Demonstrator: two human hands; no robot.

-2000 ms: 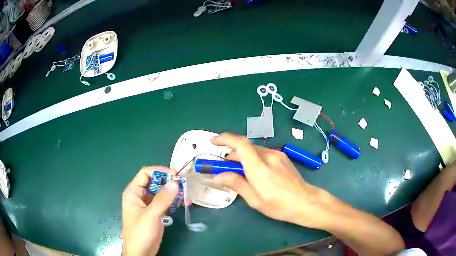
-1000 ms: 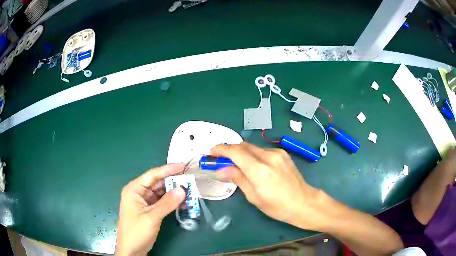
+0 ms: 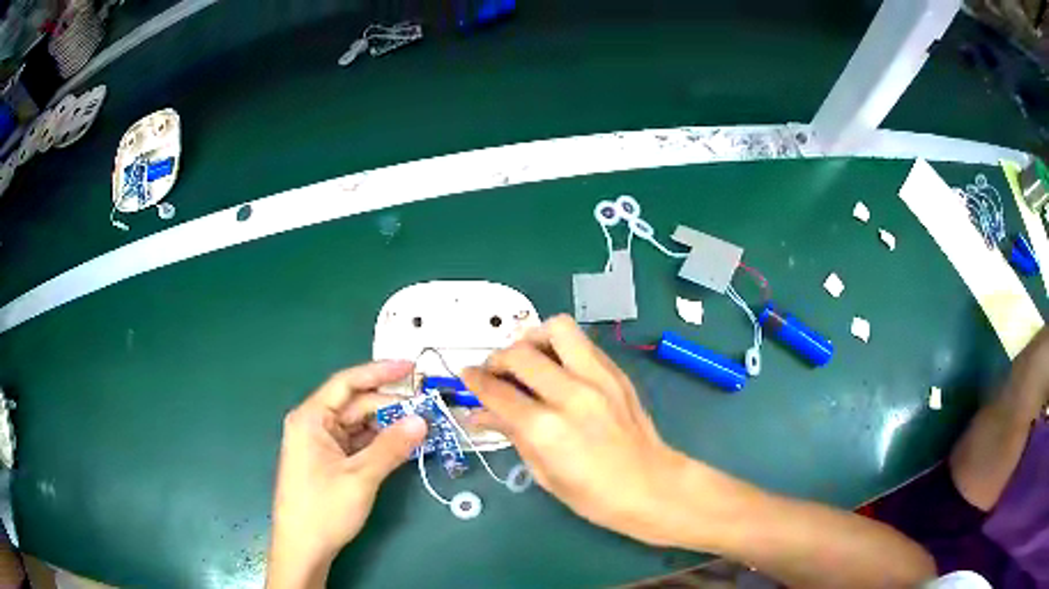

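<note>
An off-white housing shell lies on the dark green bench in front of me, with two dark round holes toward its far side. My left hand holds a small blue circuit board by its edge at the shell's near left. Two pale leads with ring ends hang from the board. My right hand is over the shell's right part, its fingers on a blue battery cell at the recess. A thin dark wire loops above the cell. The fingers hide the cell's right end.
Two grey pieces wired to blue cells lie at right, with scattered cream squares. A whitish strip crosses the bench to a pale post. A filled housing lies beyond it. Another person's arm is at right.
The shell now sits squarer, its two holes uncovered. My right hand has brought the cell left and down into the shell's recess area. The board in my left hand has turned, its blue parts facing up.
</note>
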